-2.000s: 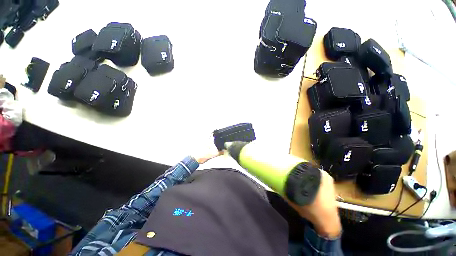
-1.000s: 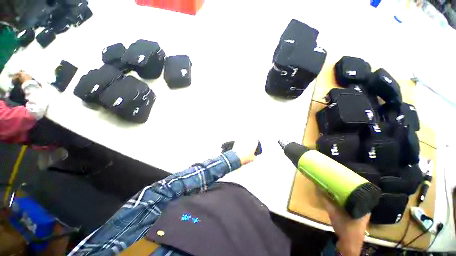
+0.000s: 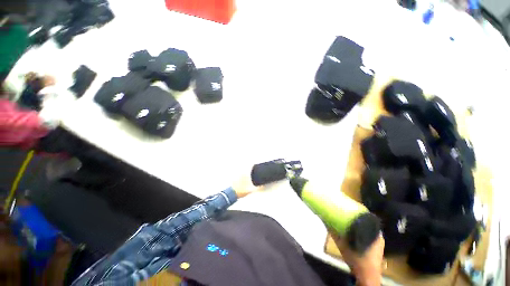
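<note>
A small black bag point(image 3: 268, 172) is held over the white table near its front edge. My left hand point(image 3: 244, 185) grips it from the left and below; its fingers are mostly hidden by the bag. My right hand point(image 3: 364, 258) is shut around the lime-green hot air gun point(image 3: 330, 205), whose black rear cap faces me. The gun's nozzle points at the right end of the bag, close to it; blur hides whether they touch. The frame is blurred.
A large pile of black bags point(image 3: 400, 184) lies on brown cardboard point(image 3: 351, 184) at right. A smaller stack point(image 3: 342, 72) stands behind. More bags point(image 3: 151, 109) lie left. A person in a red sleeve point(image 3: 19, 124) works at far left. A red block point(image 3: 204, 8) lies at the far side.
A second ago the gun was farther right, away from the bag; its nozzle is now at the bag. My left hand has moved slightly left, and the bag shows more fully. The view has shifted.
</note>
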